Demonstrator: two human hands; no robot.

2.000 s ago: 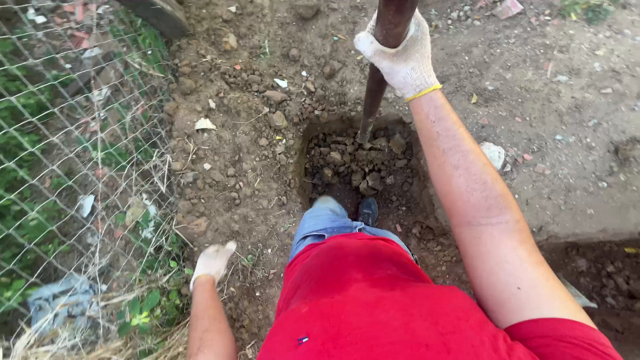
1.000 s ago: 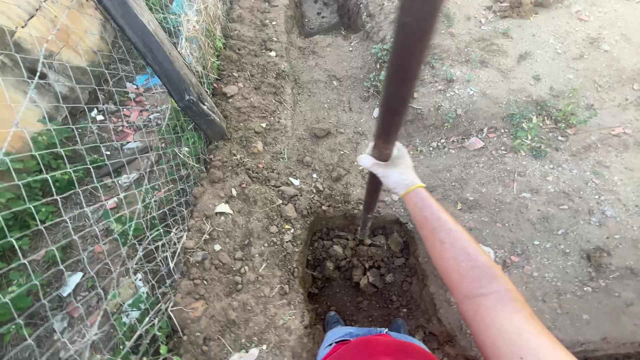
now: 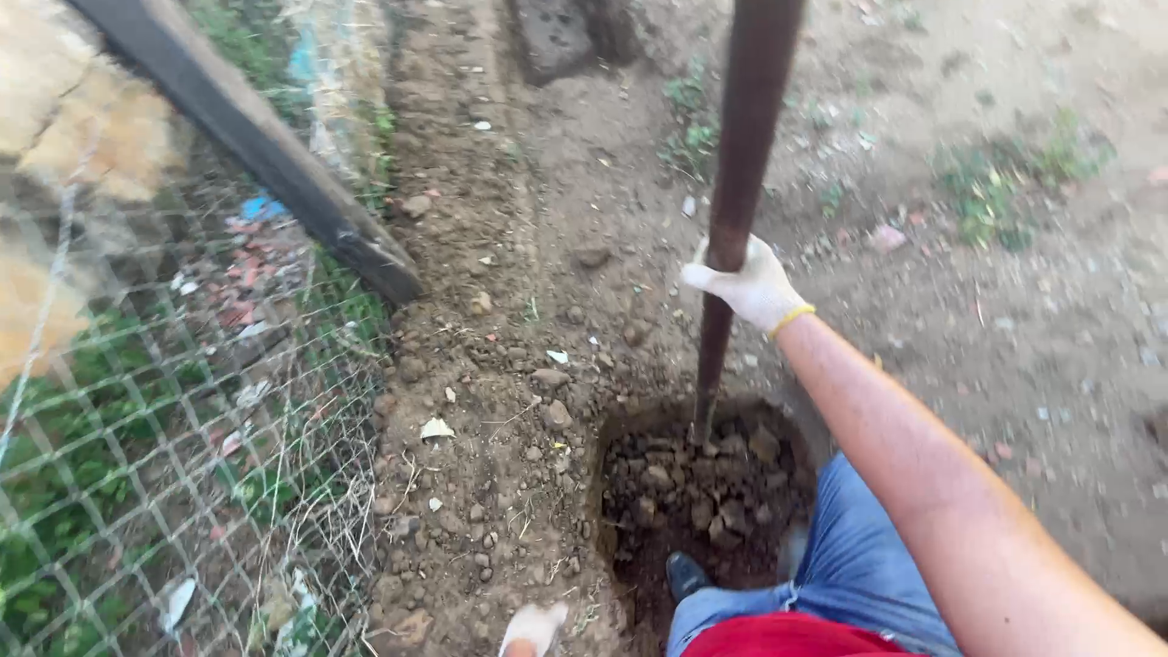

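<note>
A long brown metal bar (image 3: 744,137) stands nearly upright, its lower tip among loose clods of soil (image 3: 721,497) in a dug pit (image 3: 607,438). My right hand (image 3: 753,283), in a white knit glove with a yellow cuff edge, is closed around the bar partway down. Low in the view, my left hand (image 3: 534,630), also in a white glove, is beside the pit's left side over the dirt; its fingers are blurred and nothing shows in it. A dark shoe (image 3: 686,577) rests inside the pit, below the clods.
A wire mesh fence (image 3: 182,438) with a leaning dark wooden post (image 3: 274,155) runs along the left, weeds and rubble behind it. Another pit (image 3: 570,41) lies further ahead. Small stones and pale chips dot the soil; low weeds (image 3: 995,192) grow at the right.
The view has swung forward, bringing the further pit into sight. My left hand, out of view one second ago, shows again at the bottom. My right hand stays on the bar.
</note>
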